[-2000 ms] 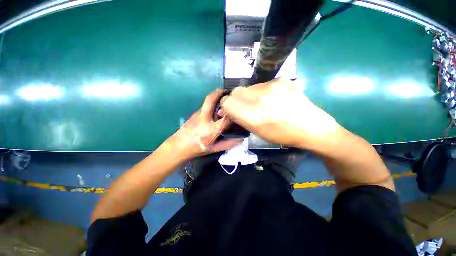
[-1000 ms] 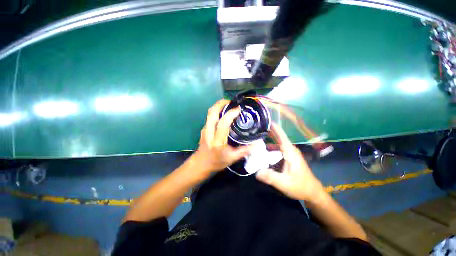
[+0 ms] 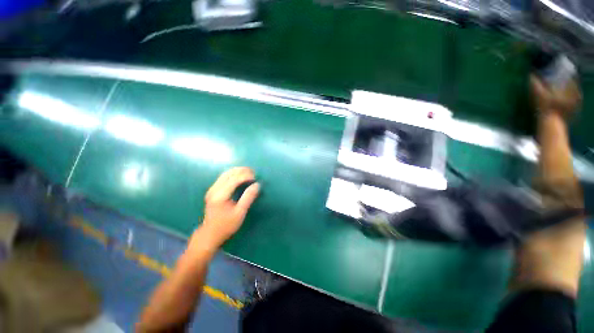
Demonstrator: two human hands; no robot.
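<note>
My left hand [image 3: 229,198] is empty, fingers curled apart, above the green bench [image 3: 293,247] near its front edge. My right hand [image 3: 557,97] is stretched to the far right over the dark green conveyor [image 3: 312,62]. At its fingertips is a blurred grey-white and dark device housing [image 3: 560,68]; the fingers partly hide it. The black electric screwdriver [image 3: 456,211] lies across the view in front of the feeder, between the hands and touched by neither, its right part behind the right forearm.
The silver-white screw feeder [image 3: 397,175], with an open top, stands at the bench's back edge. A white unit [image 3: 225,13] with a thin cable sits on the conveyor at the top. Metal rails run along the top right. A blue floor [image 3: 163,286] with a yellow line shows at the lower left.
The view has swung and shifted. My left hand has let go of the housing. My right hand has moved from the front of my body to the conveyor at far right, with the housing at its fingers.
</note>
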